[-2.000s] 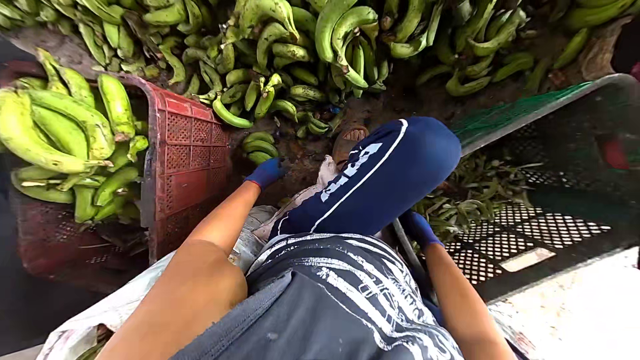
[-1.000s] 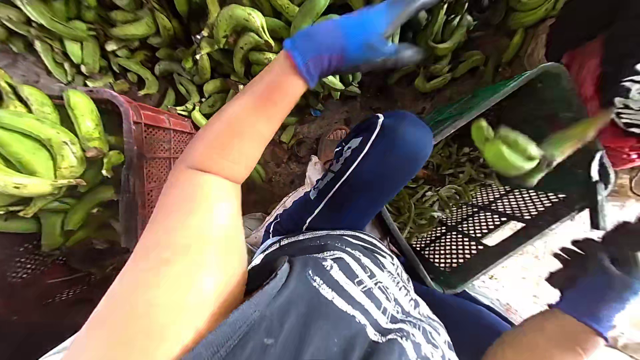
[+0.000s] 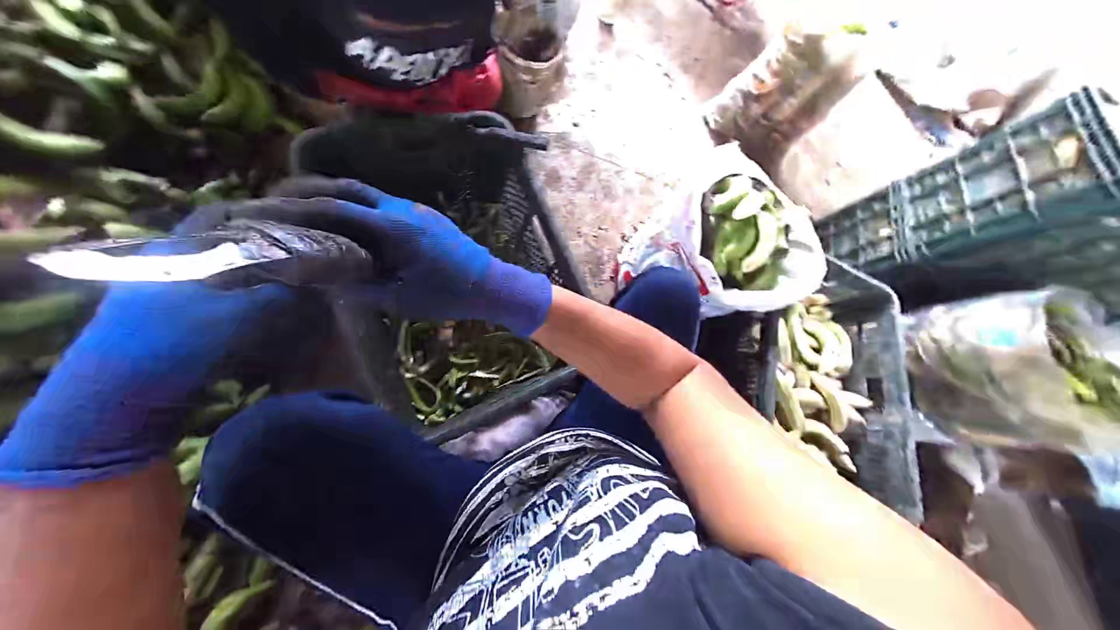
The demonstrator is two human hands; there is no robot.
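Observation:
My right hand (image 3: 429, 254), in a blue glove with a dark coating, reaches left over the black plastic crate (image 3: 547, 236). Its fingers appear closed on a knife (image 3: 140, 261) with a bright blade pointing left; blur hides the exact grip. Just behind and below the blade is my left hand (image 3: 166, 350), gloved in blue, its fingers largely hidden by the knife and the right hand. Thin green scraps or stems (image 3: 472, 363) lie in the crate. Green bananas or plantains (image 3: 227, 92) are heaped at the upper left, blurred.
A person in dark clothing (image 3: 402, 52) is beyond the crate. On the right stand a white sack of green bananas (image 3: 744, 232), a crate holding paler bananas (image 3: 818, 376) and a green plastic crate (image 3: 989, 175). A clear plastic bag (image 3: 980, 359) is at far right.
The view has swung far to the right. One second ago my hands were wide apart, the right one spread, with a small green bunch in the air over the crate; now they are close together.

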